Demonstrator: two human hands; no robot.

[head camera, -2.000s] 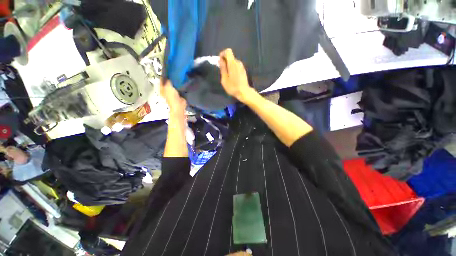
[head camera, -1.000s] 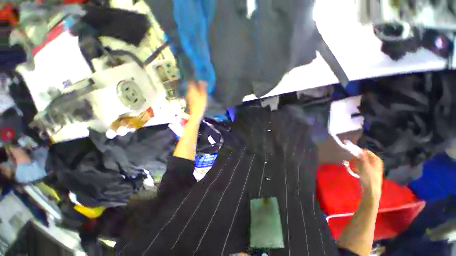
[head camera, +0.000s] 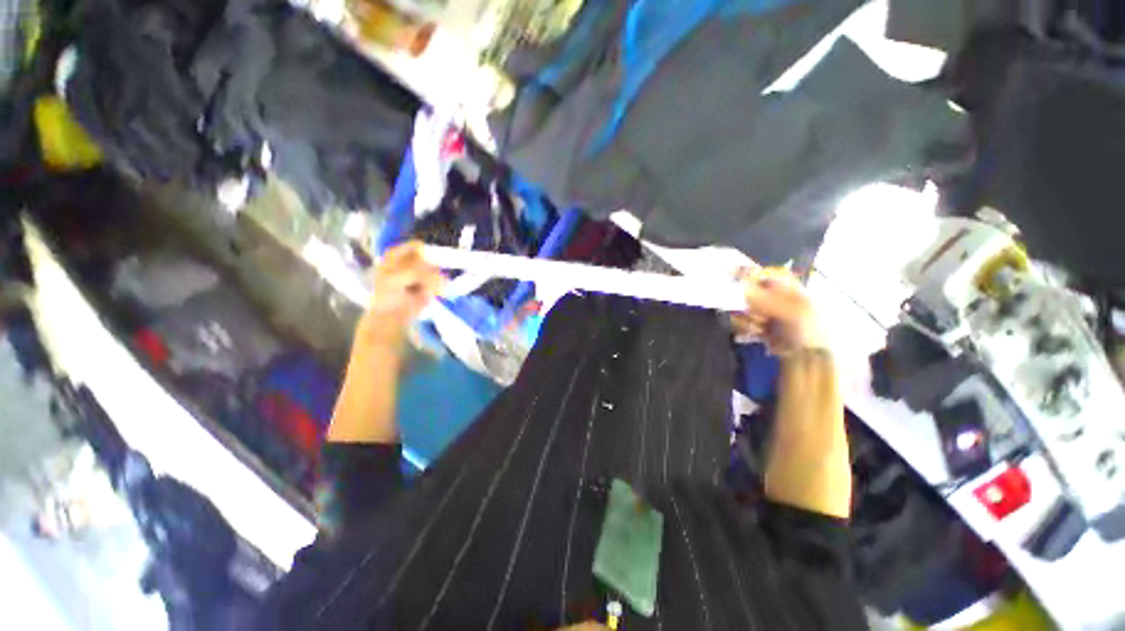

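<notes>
A narrow white strip (head camera: 580, 275) is stretched between my two hands, in front of my chest. My left hand (head camera: 405, 284) is closed on its left end. My right hand (head camera: 780, 308) is closed on its right end; its fingers are blurred. The large dark garment (head camera: 728, 148) with a bright blue streak (head camera: 635, 62) lies beyond the strip, and neither hand touches it. Whether the strip is tape or cloth cannot be told.
The pale sewing machine (head camera: 1030, 333) stands at right. A small red box (head camera: 1002, 492) lies near the table's edge, beside a phone (head camera: 968, 438). Crumpled dark cloth (head camera: 185, 99) is at upper left. A blue bin (head camera: 494, 308) shows below the strip.
The view has turned. My left hand has let go of the garment's blue part and now holds the strip. My right hand has brought the white strip from the right to my chest.
</notes>
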